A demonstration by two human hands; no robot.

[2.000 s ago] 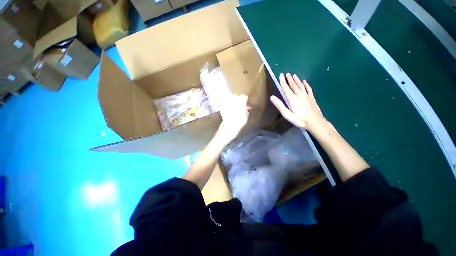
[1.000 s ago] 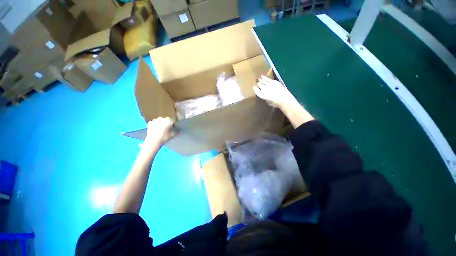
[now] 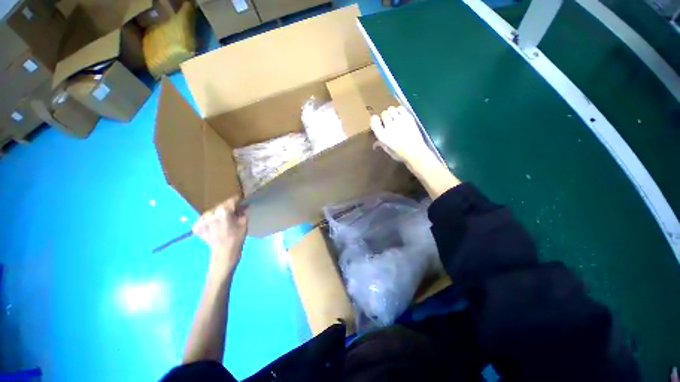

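A large cardboard carton (image 3: 320, 186) stands open on the floor at the left of the green table, its flaps up and outward. Inside lie bagged goods (image 3: 272, 158) in clear film, with a little yellow showing, and a whitish bag (image 3: 322, 125) stands beside them. My left hand (image 3: 222, 222) grips the carton's near left corner at the flap. My right hand (image 3: 399, 133) grips the near right corner beside the table edge. The fingertips of both hands are partly hidden by the cardboard.
A smaller open carton (image 3: 322, 277) with translucent bags (image 3: 384, 276) sits below, near my lap. The green table (image 3: 507, 164) with its white rail (image 3: 589, 112) is at the right. Stacked cartons (image 3: 112, 93) and a yellow bundle (image 3: 168, 41) stand at the far left on blue floor.
My left hand has moved from above the carton's middle to its near left corner. My right hand has moved from the table edge to the near right corner. The near flap has folded outward.
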